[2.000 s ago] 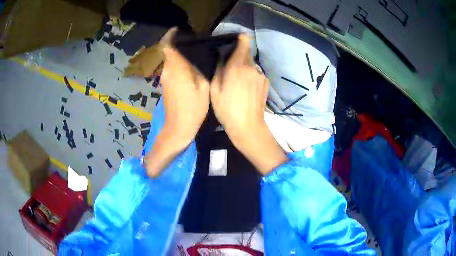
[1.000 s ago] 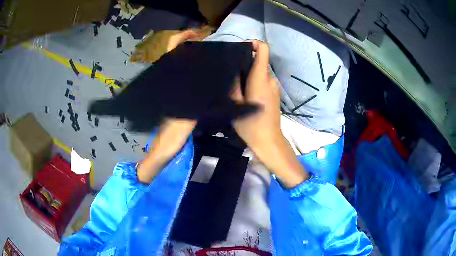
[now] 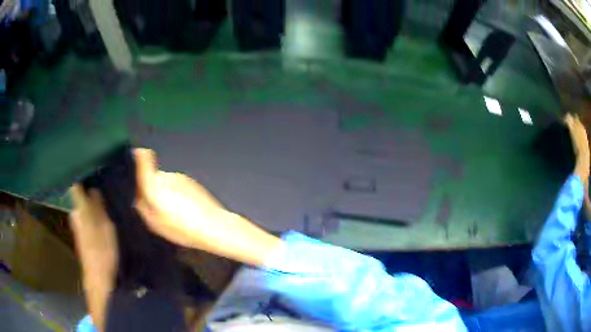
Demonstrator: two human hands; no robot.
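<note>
A black cardboard piece, apparently a folded insert [image 3: 133,259], is held upright at the left, over the near left edge of the green bench. It is blurred, so its folds cannot be told. My left hand [image 3: 96,240] grips its left side. My right hand [image 3: 172,198] grips its upper right side, fingers near the top edge. A flat dark grey die-cut blank [image 3: 278,162] with slots lies on the bench right of my hands.
The green bench [image 3: 415,71] spans the view. Two white labels [image 3: 493,106] lie at right. Another person's hand [image 3: 578,139] is at the right edge. Black pieces [image 3: 496,55] stand at the back right. A brown carton [image 3: 39,243] is lower left.
The view has swung up from the lap and floor to the bench. My hands have moved with the black piece to the left, over the bench edge.
</note>
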